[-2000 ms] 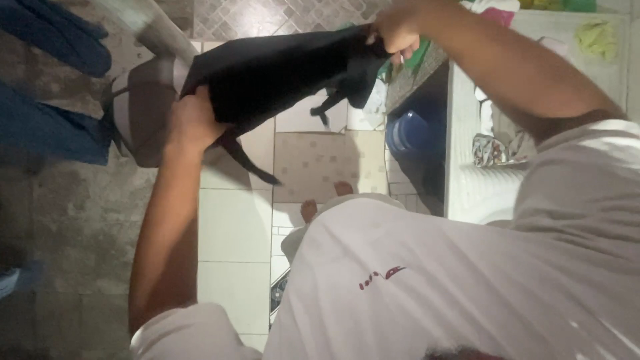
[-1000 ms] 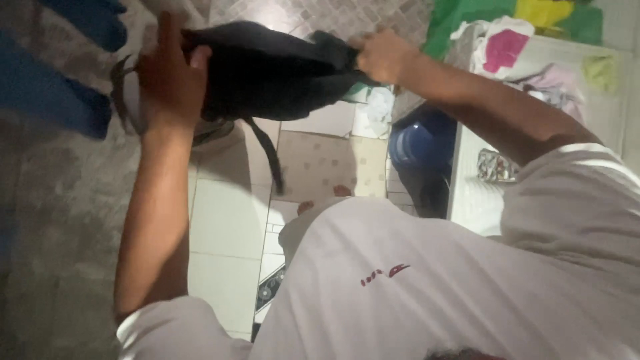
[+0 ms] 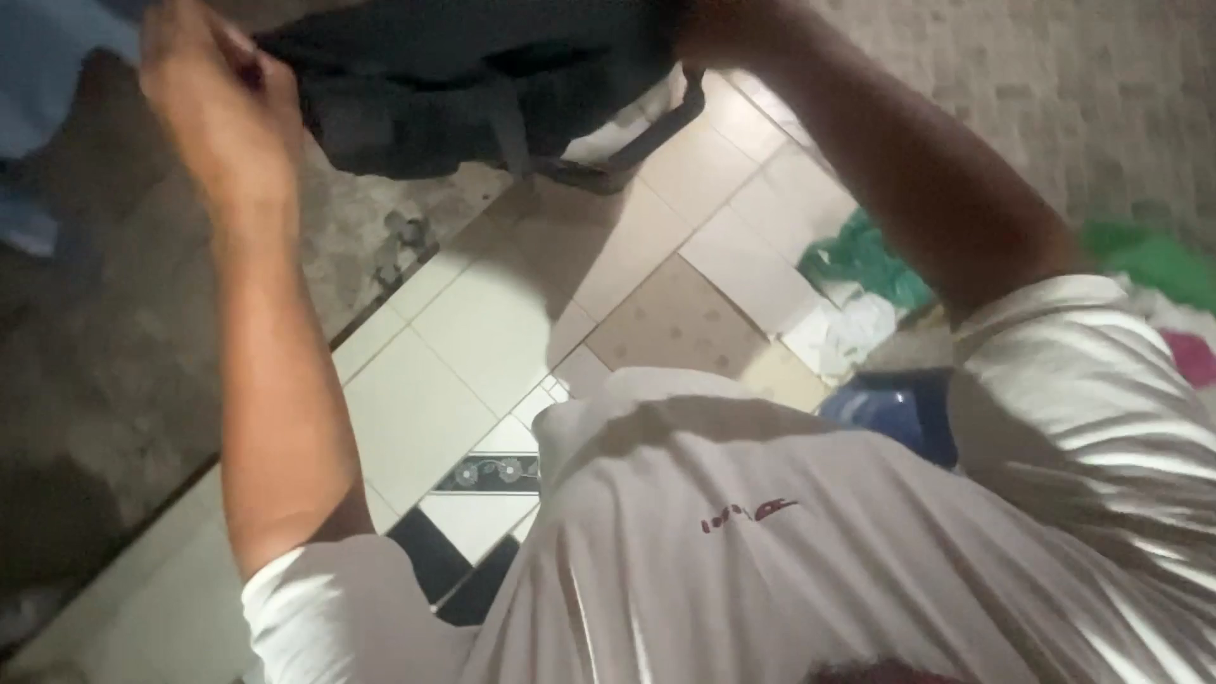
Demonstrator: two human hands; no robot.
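A dark cloth item with hanging straps [image 3: 456, 95], perhaps a garment, stretches between my two hands at the top of the head view. My left hand [image 3: 223, 95] grips its left end, fingers curled around the fabric. At the right end, my right hand [image 3: 727, 33] is blurred, shadowed and cut by the top edge; the cloth meets it there. One dark strap [image 3: 655, 142] loops down near that hand. The cloth's upper part lies outside the view.
Pale floor tiles [image 3: 456, 347] run diagonally below the cloth, beside rough concrete [image 3: 142, 342] at left. Blue cloth [image 3: 57, 66] is at the upper left. On the right are green and white crumpled pieces [image 3: 864, 275], a blue container [image 3: 888, 408] and a bright green cloth [image 3: 1149, 261].
The view has turned strongly. The dark cloth, still between both hands, now appears at the top edge, with a strap looping down near my right hand.
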